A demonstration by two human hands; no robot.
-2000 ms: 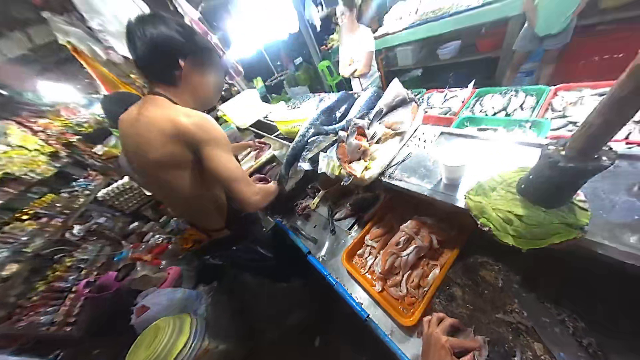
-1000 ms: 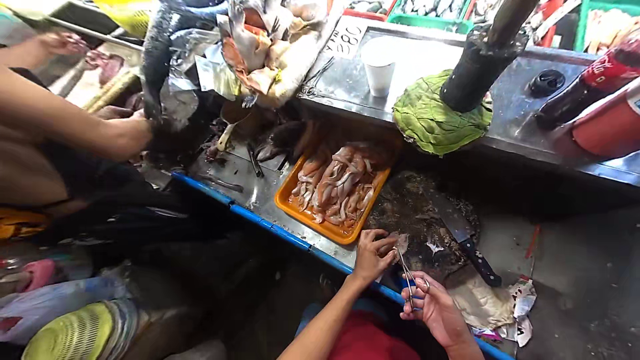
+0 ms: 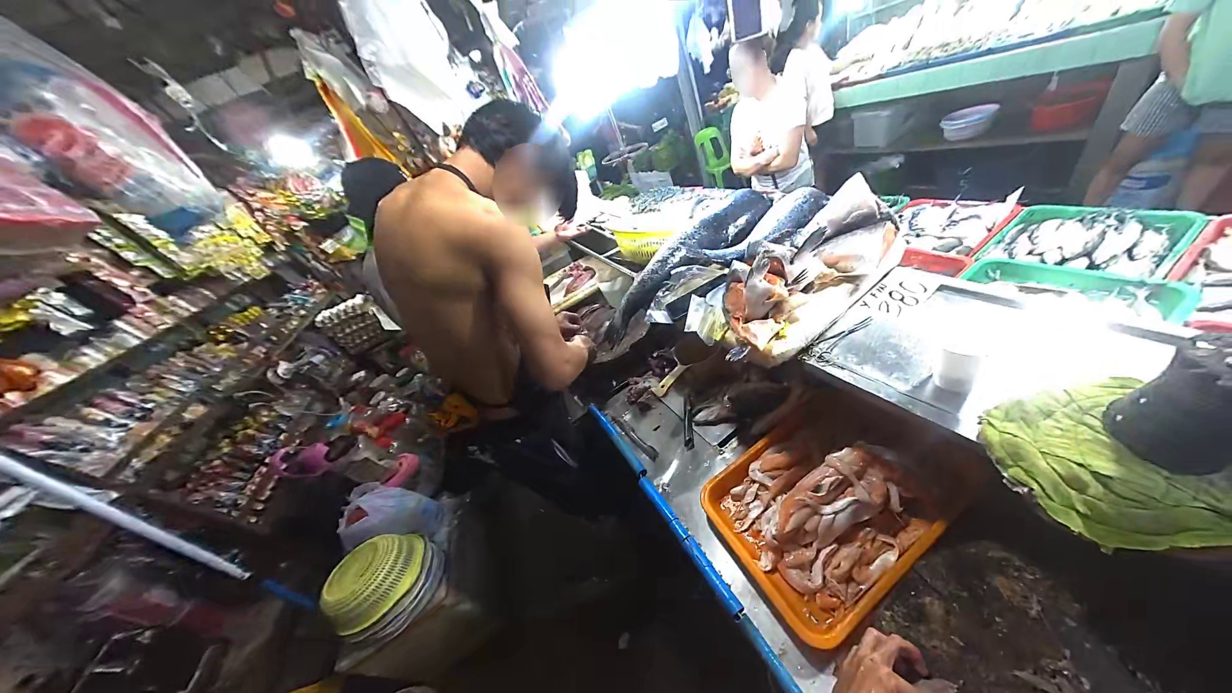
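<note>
At the bottom edge, partly cut off, my left hand (image 3: 878, 662) rests with curled fingers beside the front corner of an orange plastic tray (image 3: 830, 637). Whether anything is between its fingers cannot be made out. Strips of pink and orange raw fish (image 3: 828, 510) fill the tray. A dark, worn chopping surface (image 3: 991, 602) lies to the right of that hand. My right hand is out of the frame.
A co-worker (image 3: 462, 279) stands at the counter on the left, hands by a large fish (image 3: 688, 245). Fish heads (image 3: 765, 294), a white cup (image 3: 958, 368) and a leaf-covered bundle (image 3: 1107, 462) lie beyond the tray. Stacked baskets (image 3: 375, 582) stand low on the left. A blue rail (image 3: 693, 549) edges the counter.
The view has swung up and left. A second ago both my hands showed, the right in the finger loops of a scissor-like metal tool; now only part of the left shows.
</note>
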